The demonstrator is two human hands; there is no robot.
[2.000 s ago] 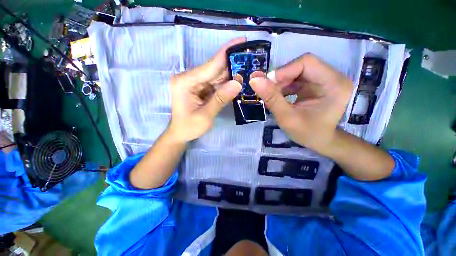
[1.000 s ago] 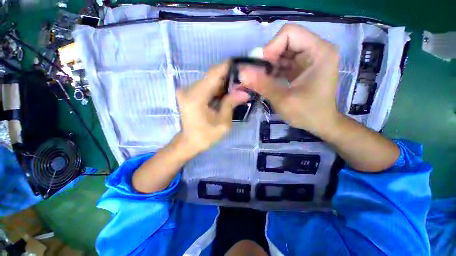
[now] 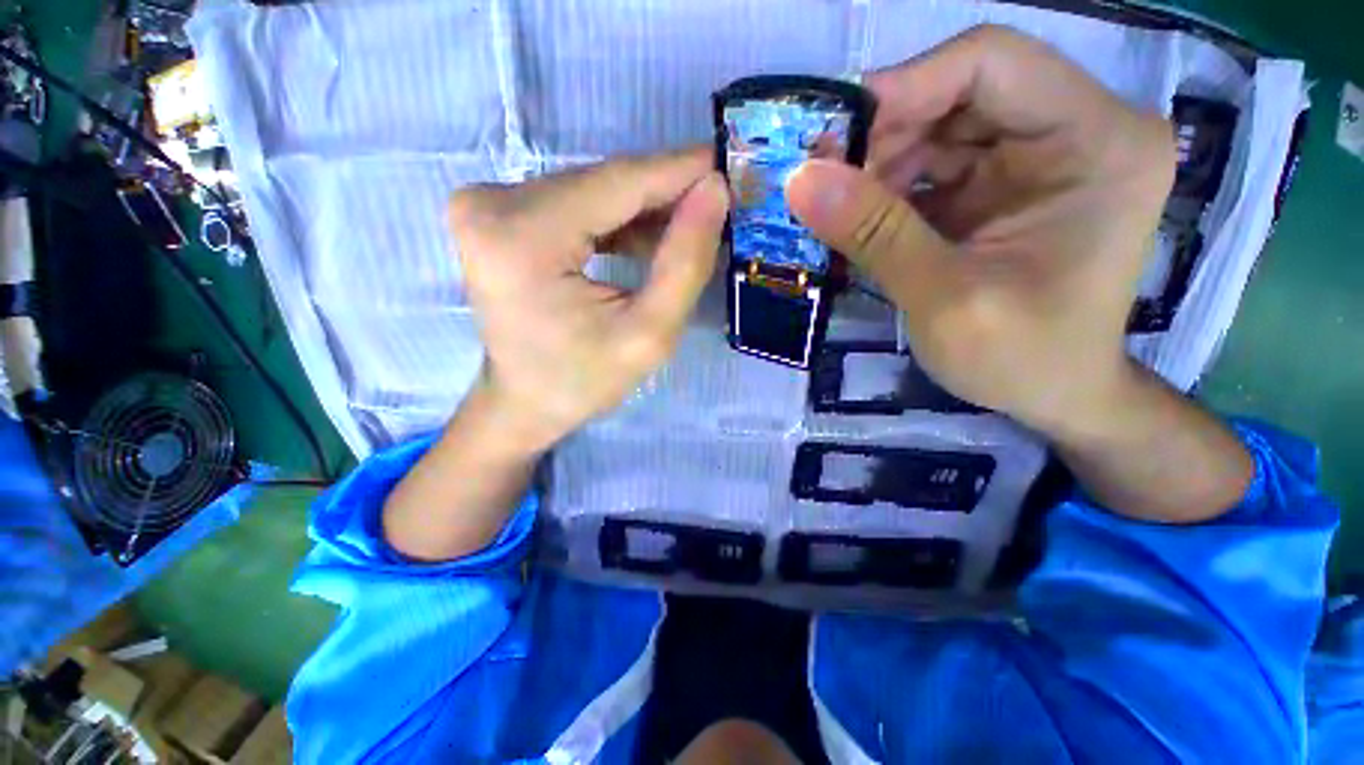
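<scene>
A black front shell is held upright above the tray, its open side facing me. A blue circuit board sits inside it. The display, dark with a thin white edge, lies at the lower end, with an orange flex cable between it and the board. My left hand pinches the shell's left edge with thumb and fingertip. My right hand holds the right side, its thumb on the board; its other fingers are partly hidden behind the shell.
The whitish parts tray spreads below my hands. Several empty black shells lie in its near part, and more black parts at its right side. A black cooling fan stands at left. Loose boards and wires lie at the far left.
The shell was tilted and blurred between my hands a second ago; now its open side faces me. Both hands have spread apart somewhat, and the view has shifted closer.
</scene>
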